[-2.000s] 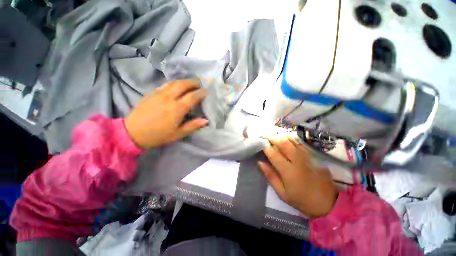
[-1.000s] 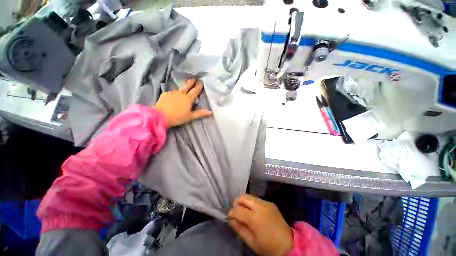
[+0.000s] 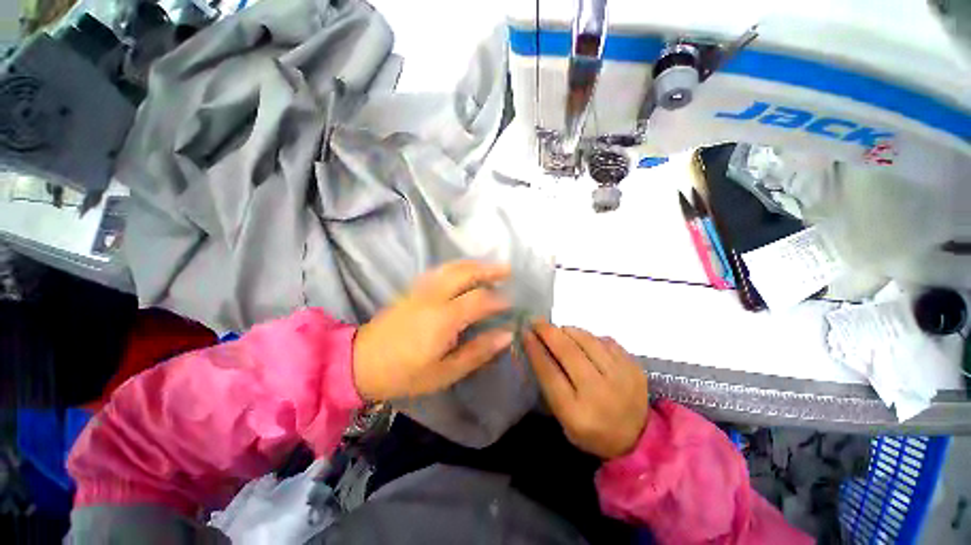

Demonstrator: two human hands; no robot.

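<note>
The light-grey garment piece (image 3: 256, 181) lies heaped on the white table left of the needle and hangs over the front edge. My left hand (image 3: 431, 335) lies on the cloth near that edge, fingers bent, with the fingertips on the fabric. My right hand (image 3: 591, 383) pinches the cloth edge just right of it, thumb and forefinger together. The fingertips of both hands nearly meet. The presser foot and needle area (image 3: 559, 160) stands behind, with no cloth seen under it. The grey strip cannot be told apart from the cloth.
The white JACK machine head (image 3: 809, 117) fills the upper right. Pink and blue pens (image 3: 708, 245), a black flat case (image 3: 735, 202), a white paper label (image 3: 793, 266) and crumpled white paper (image 3: 884, 346) lie right of the needle. A blue basket (image 3: 894, 484) stands below the ruler (image 3: 767, 402).
The cloth has left the needle area and come toward me. My right hand has risen from below the table edge, and my left hand has moved down and right to meet it.
</note>
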